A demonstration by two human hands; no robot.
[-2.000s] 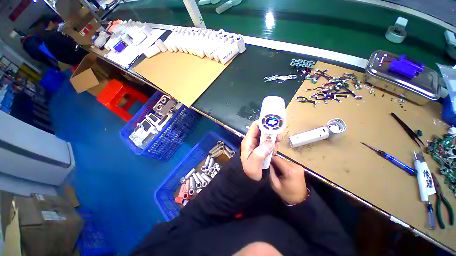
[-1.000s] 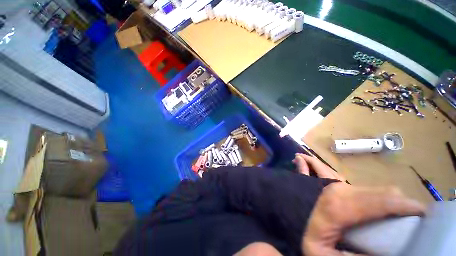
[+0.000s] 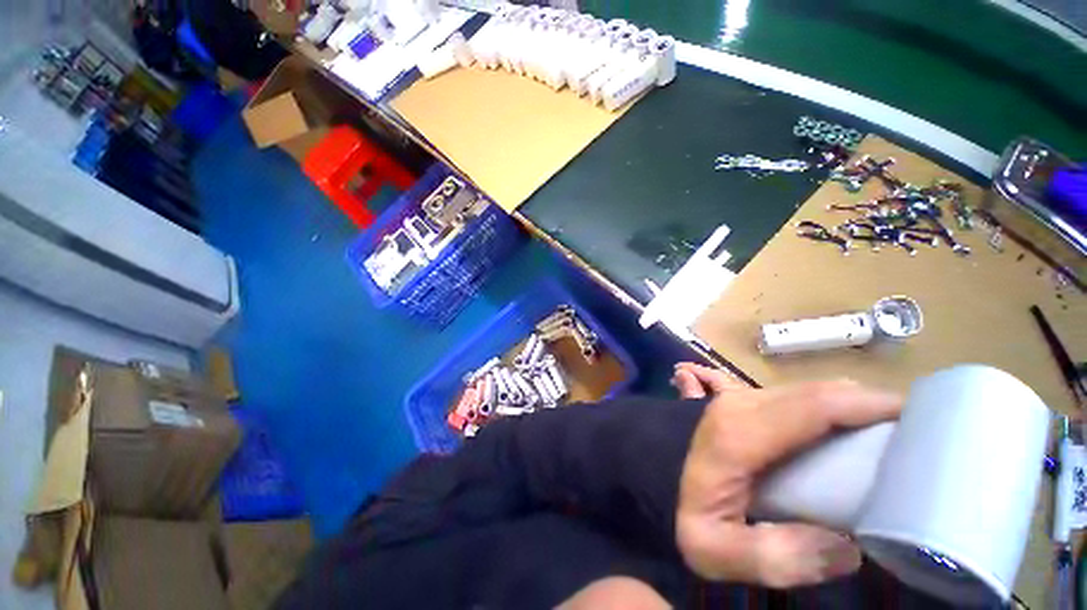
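My left hand (image 3: pixel 775 489), close to the camera, grips the handle of a white fan unit (image 3: pixel 960 465). Its round head points right, with its dark face turned downward and mostly hidden. My right hand (image 3: pixel 703 379) shows only as fingertips at the bench edge behind my left hand; the rest is hidden, so I cannot tell if it holds anything. A white handle shell (image 3: pixel 817 334) with an empty ring head lies on the brown board. A flat white fixture with prongs (image 3: pixel 695 286) lies at the bench's front edge.
White units (image 3: pixel 572 54) stand in a row at the far left of the bench. Motors with leads (image 3: pixel 894 215) lie on the board. A glue bottle (image 3: pixel 1073 483) is at the right edge. Blue crates (image 3: pixel 417 411) and a red stool (image 3: pixel 346 173) are left of the bench.
The fan unit has come from over the bench edge up close to the camera, at the lower right, in my left hand. My right hand is now mostly hidden. The white fixture has come into view.
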